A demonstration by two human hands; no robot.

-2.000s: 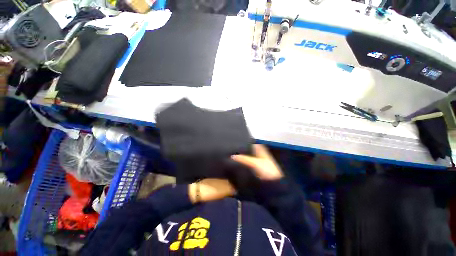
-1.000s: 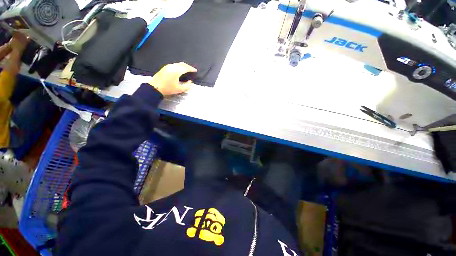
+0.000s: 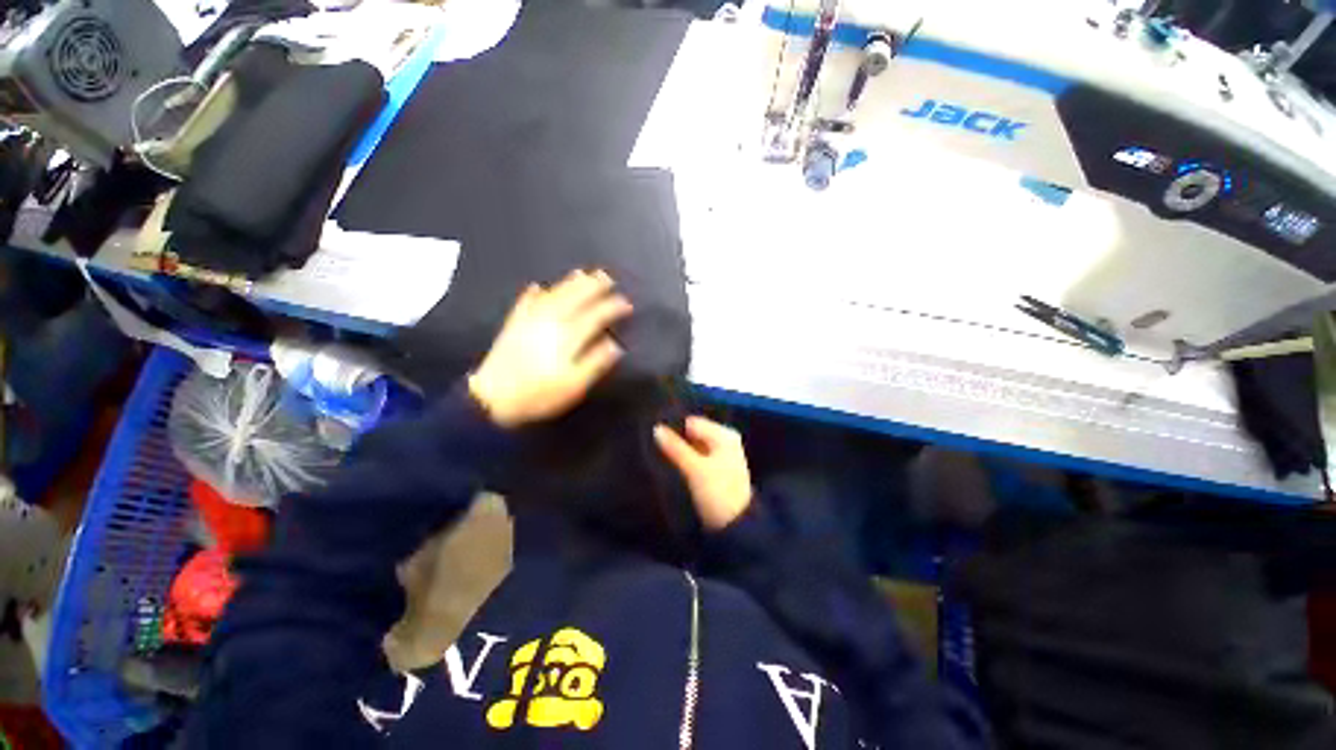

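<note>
A black fabric panel (image 3: 586, 220) runs from the table over its front edge toward my lap, left of the needle area. It overlaps the flat black stack (image 3: 542, 88) behind it. My left hand (image 3: 554, 349) lies on top of the panel near the table edge, fingers somewhat spread. My right hand (image 3: 709, 466) is lower, at the panel's right edge, with the fingers curled on the cloth. The part near my lap is dark, and its end is hard to make out.
The white JACK sewing machine (image 3: 967, 117) stands at the right, with thread snips (image 3: 1070, 325) below it. A folded black bundle (image 3: 279, 161) lies at left. A blue basket (image 3: 110, 528) holds clear and red bags. A dark fabric pile (image 3: 1143, 615) is at lower right.
My left hand has moved right and down from the stack onto a panel now reaching toward my lap. My right hand has come into view at its edge. The view has shifted slightly.
</note>
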